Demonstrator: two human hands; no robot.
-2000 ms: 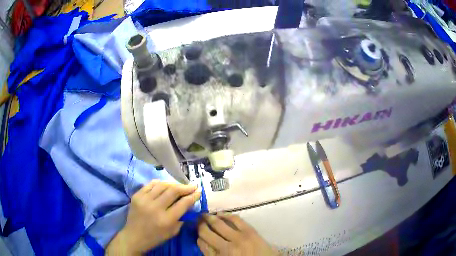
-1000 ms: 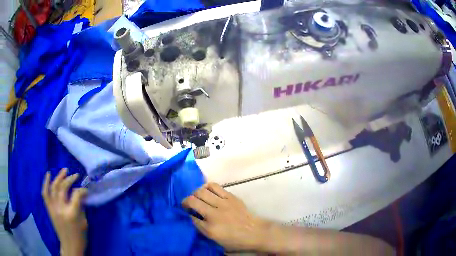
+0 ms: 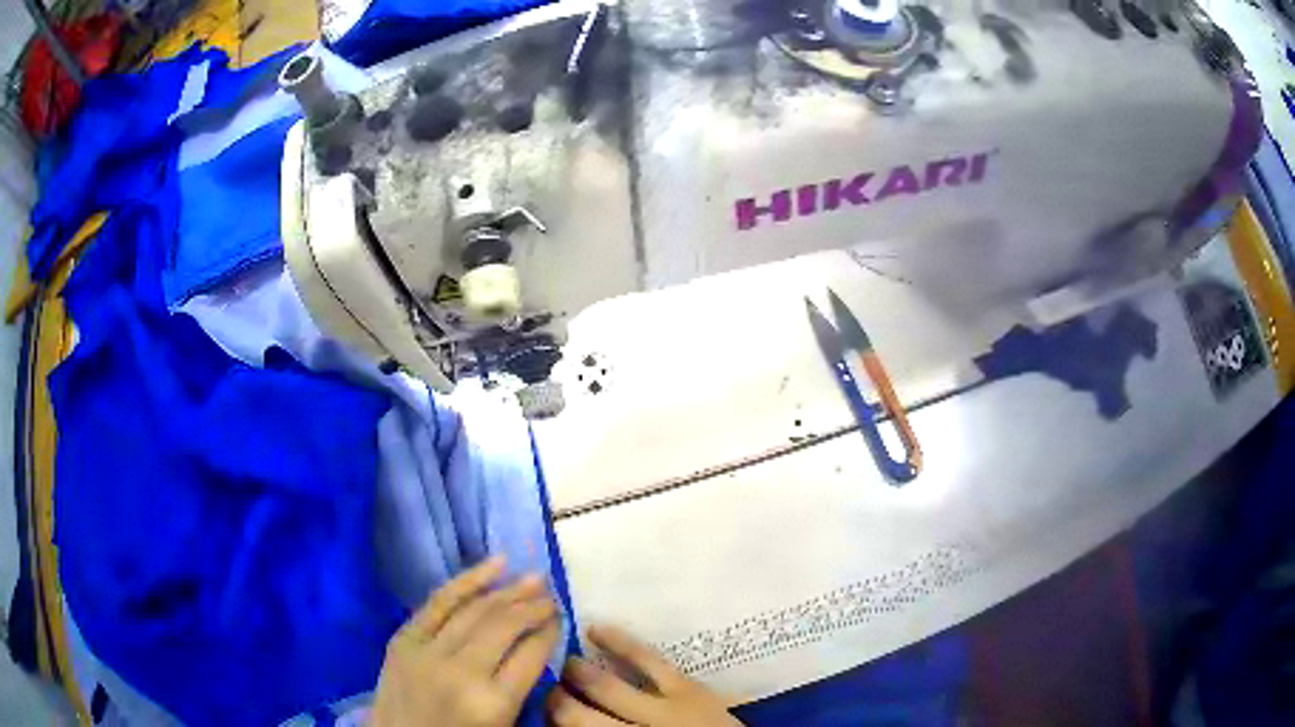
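A royal blue panel (image 3: 227, 526) lies spread left of the needle. A light blue panel (image 3: 490, 483) runs from under the presser foot (image 3: 490, 372) towards me, with a narrow dark blue edge along its right side. My left hand (image 3: 476, 646) lies on the light blue cloth near its front end, fingers bent. My right hand (image 3: 639, 689) is just right of it at the blue edge, fingertips on the cloth edge, partly cut off by the picture's bottom. The needle tip cannot be made out.
The off-white sewing machine head (image 3: 795, 142) spans the top. Thread snips (image 3: 866, 391) lie right of the needle. A printed ruler (image 3: 824, 611) runs along the front edge. A dark worn patch (image 3: 1086, 362) is at right. Blue pieces (image 3: 107, 171) and a red object (image 3: 68, 71) are at far left.
The royal blue cloth has been spread to the left, and the light blue side now faces up at the foot. My left hand has moved right onto the cloth; my right hand is lower.
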